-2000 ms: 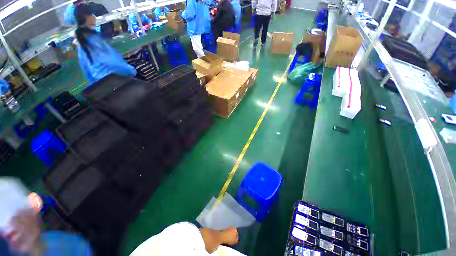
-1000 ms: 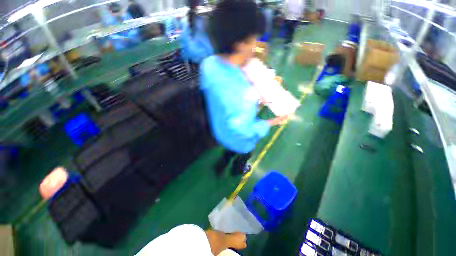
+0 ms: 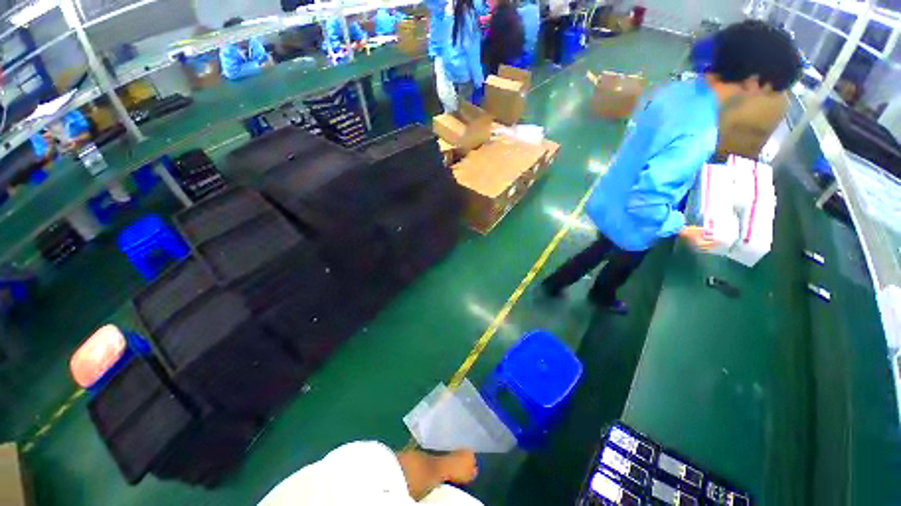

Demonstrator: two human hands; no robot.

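My left hand (image 3: 447, 469), bare below a white sleeve, is at the bottom centre. Its fingers look curled, but their far side is hidden and I cannot tell if they grip anything. A translucent whitish sheet (image 3: 459, 420) shows just beyond it, beside the blue stool (image 3: 538, 374); I cannot tell if hand and sheet touch. A black tray (image 3: 667, 474) with phones in rows lies on the green bench at the lower right, cut off by the bottom edge. My right hand is not in view.
A person in blue (image 3: 657, 163) stands at the bench with hands at white boxes (image 3: 736, 212). A few loose phones (image 3: 721, 287) lie on the bench. Stacked black trays (image 3: 296, 247) fill the floor at left. Brown cartons (image 3: 504, 173) stand beyond; a pink-topped stool (image 3: 99, 356) stands far left.
The person in blue came into view carrying a white item and is now at the white boxes on the bench. The person at the lower left has gone. My left hand has hardly moved.
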